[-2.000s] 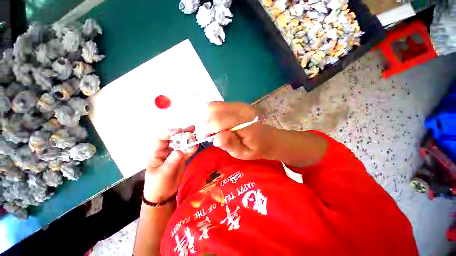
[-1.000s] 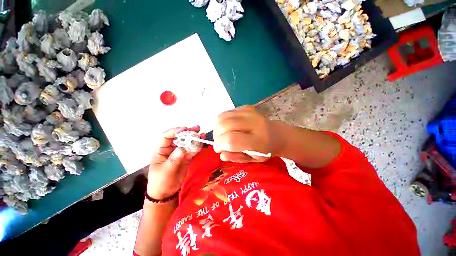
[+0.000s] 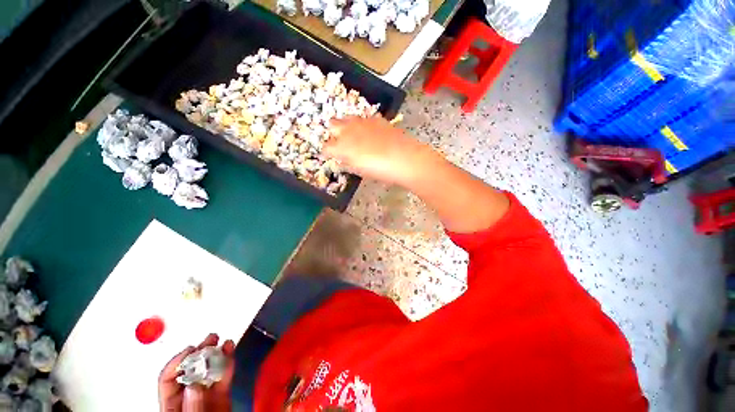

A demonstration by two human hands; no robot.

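Observation:
My left hand (image 3: 193,386), partly cut off by the bottom edge, holds a grey-white ruffled ornament (image 3: 201,366) over the lower edge of the white sheet (image 3: 113,322). A red round spot (image 3: 150,330) and a small whitish piece (image 3: 192,288) are on the sheet. My right hand (image 3: 355,145) reaches over the black tray (image 3: 274,173), fingertips among the small white and yellow-orange pieces (image 3: 282,105). Whether it grips a piece is hidden. A small pale tip shows beside its knuckles; I cannot tell whether it is the stick.
A small ornament cluster (image 3: 149,153) lies between sheet and tray. A larger grey pile (image 3: 24,346) is at the left edge. Whitish pieces (image 3: 375,20) sit on brown board beyond the tray. A red stool (image 3: 471,60) and blue stacked goods (image 3: 637,80) stand on the right.
The view has swung right. My right hand has left the ornament in my left hand and moved to the tray. A small whitish piece now shows on the sheet.

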